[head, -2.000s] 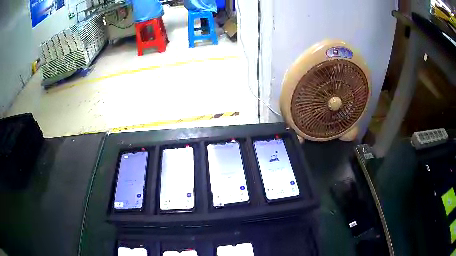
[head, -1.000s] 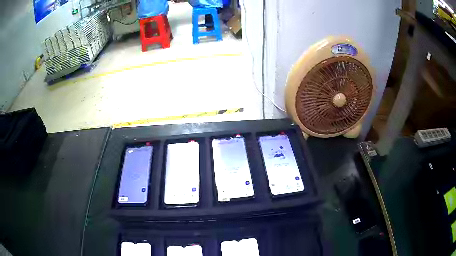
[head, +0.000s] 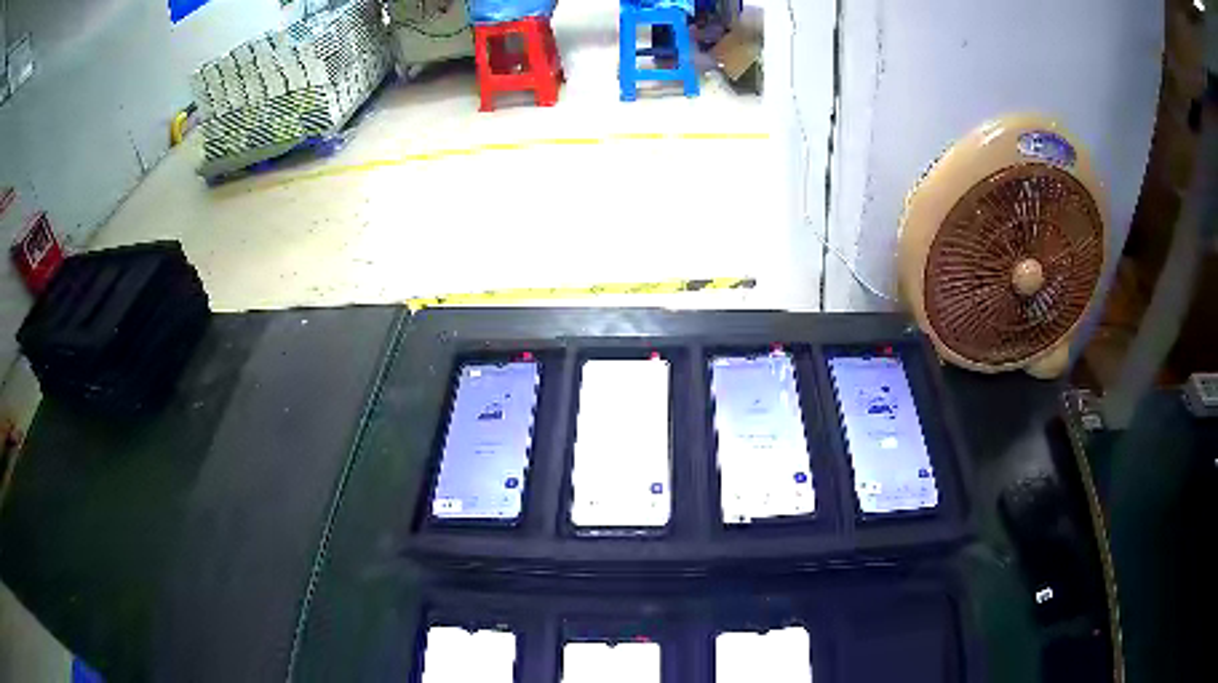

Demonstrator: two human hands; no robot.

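A black four-slot phone tray [head: 695, 548] lies in front of me. Its slots hold a left phone [head: 489, 440], a second phone [head: 621, 444], a third phone [head: 760, 436] and a right phone [head: 882, 434], all with lit white or pale bluish screens. A nearer tray [head: 902, 640] is cut off by the bottom edge; three lit phones show in it, one of them the near left phone [head: 469, 655], and its right slot looks dark with no lit phone. Neither of my hands is in the picture.
A stack of black trays [head: 114, 320] stands at the far left. A beige fan [head: 1015, 254] stands at the back right by the pillar. A loose dark phone [head: 1042, 567] with a white label lies right of the trays. Red and blue stools stand beyond the bench.
The view has turned left, so the trays and fan sit further right and more of the black stack shows. The left phone's screen now shows a dark picture near its top.
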